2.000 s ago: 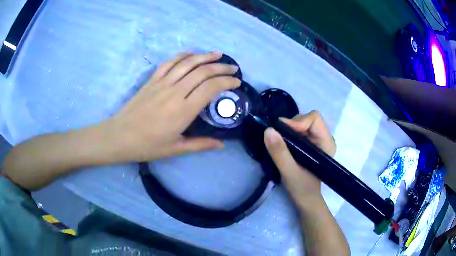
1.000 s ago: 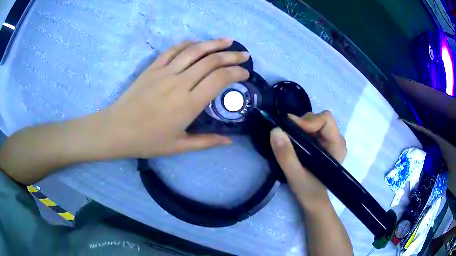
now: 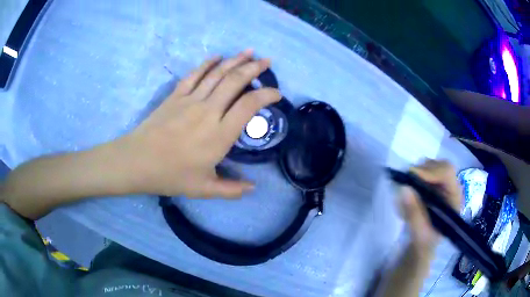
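The black headphone set lies on the white foam, its headband (image 3: 247,254) curving toward me. A speaker baffle (image 3: 268,139) with a bright white centre lies beside the open, hollow ear cup shell (image 3: 314,145). My left hand (image 3: 200,125) rests over the baffle's left and upper side, fingers spread, and hides part of it and what is under the palm. My right hand (image 3: 429,203), blurred, holds the long black glue syringe (image 3: 450,223) like a pen, well right of the shell. Its tip points up and left, away from the headphones.
The white foam sheet (image 3: 104,69) covers the bench. A crumpled blue-and-white wipe (image 3: 473,177) lies at the right edge. A purple-glowing lamp (image 3: 510,72) stands at upper right, a dark phone-like strip (image 3: 17,49) at upper left. The green conveyor (image 3: 407,40) runs behind.
My right hand has moved right with the syringe, away from the baffle, uncovering the shell and hinge. My left hand's fingers have shifted and lifted slightly; the headphones stay on the foam.
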